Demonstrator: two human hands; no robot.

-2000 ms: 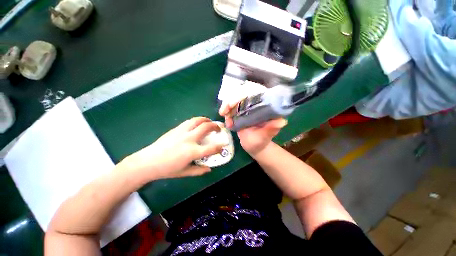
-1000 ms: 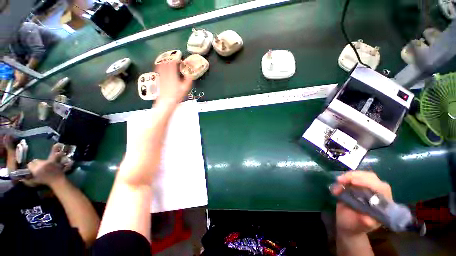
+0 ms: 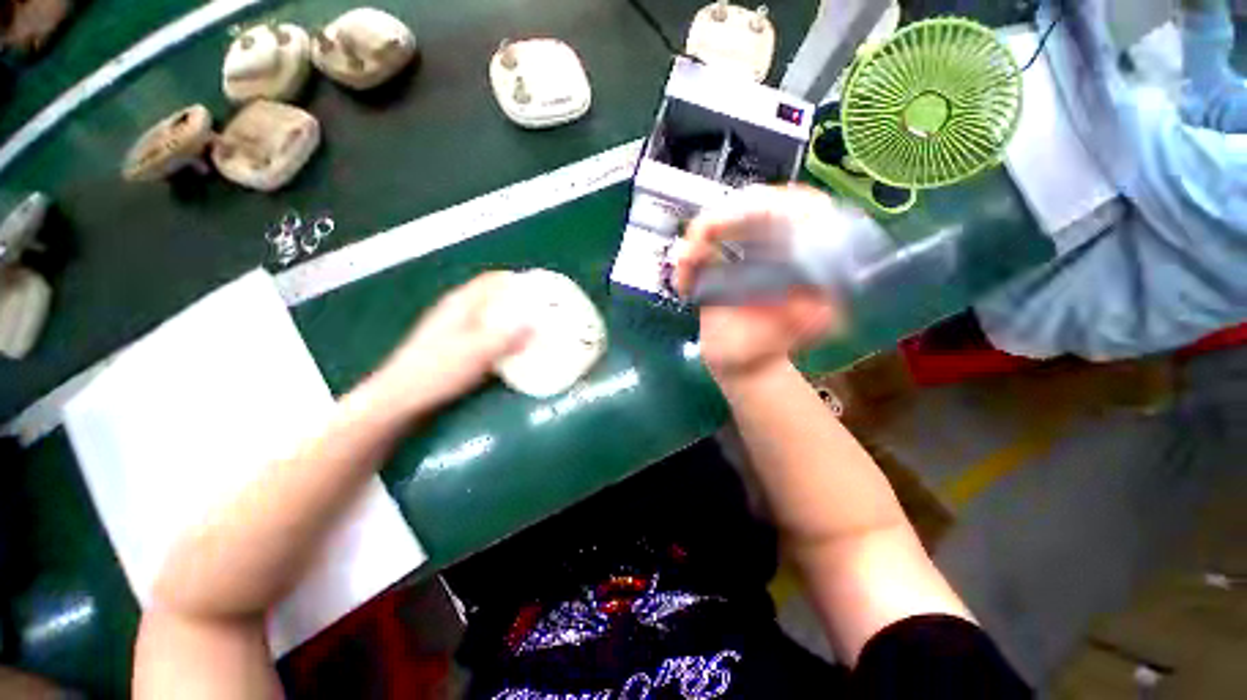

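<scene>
A white plug housing (image 3: 558, 332) is at the near part of the green bench (image 3: 472, 458). My left hand (image 3: 472, 328) holds it by its left side; the hand is slightly blurred. My right hand (image 3: 759, 294) is shut on the grey electric screwdriver (image 3: 780, 274), which is motion-blurred. The screwdriver is in front of the near end of the screw feeder (image 3: 722, 85), to the right of the housing. The bit cannot be made out.
Several plug housings (image 3: 540, 82) lie beyond the pale strip (image 3: 451, 216). Small clear rings (image 3: 294, 235) lie near the white paper sheet (image 3: 226, 438) under my left forearm. A green fan (image 3: 930, 103) stands right of the feeder. A person in light blue (image 3: 1142, 205) is at the right.
My left hand has come back from the far housings and now holds one near me. My right hand has moved with the screwdriver up to the feeder's near end. The view has turned.
</scene>
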